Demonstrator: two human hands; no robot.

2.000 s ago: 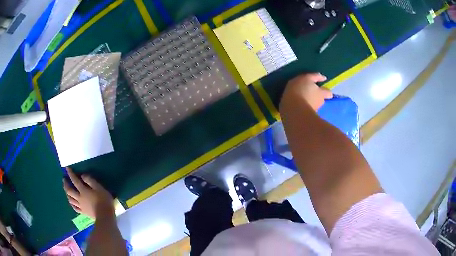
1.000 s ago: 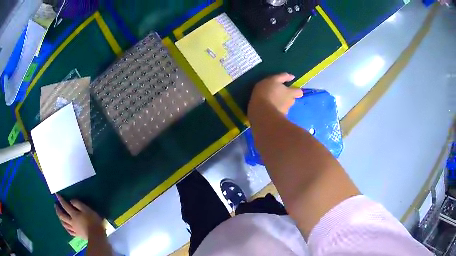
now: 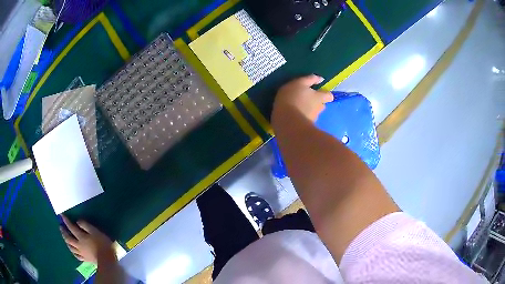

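My right hand (image 3: 302, 100) rests on the bench's front edge, thumb and a finger apart, holding nothing that I can see. My left hand (image 3: 86, 242) lies on the mat at the lower left, fingers spread, fingertips just below the corner of a white card (image 3: 67, 165). The card lies over thin see-through trays (image 3: 88, 111). A grey blister tray (image 3: 183, 119) with rows of small parts lies to the right of them. A yellow sticker sheet (image 3: 216, 64) with small pale pieces on its right side lies beside the tray.
A black base plate (image 3: 285, 19) with small shiny rings is cut off at the top. A thin pen or tweezers (image 3: 326, 29) lies beside it. A blue stool (image 3: 351, 130) is below the bench edge, next to my right hand. A white tube (image 3: 15, 170) enters from the left.
The view has shifted, so the bench things sit further left than two seconds ago. More of the blue stool shows. Both hands stay at about the same places on the bench.
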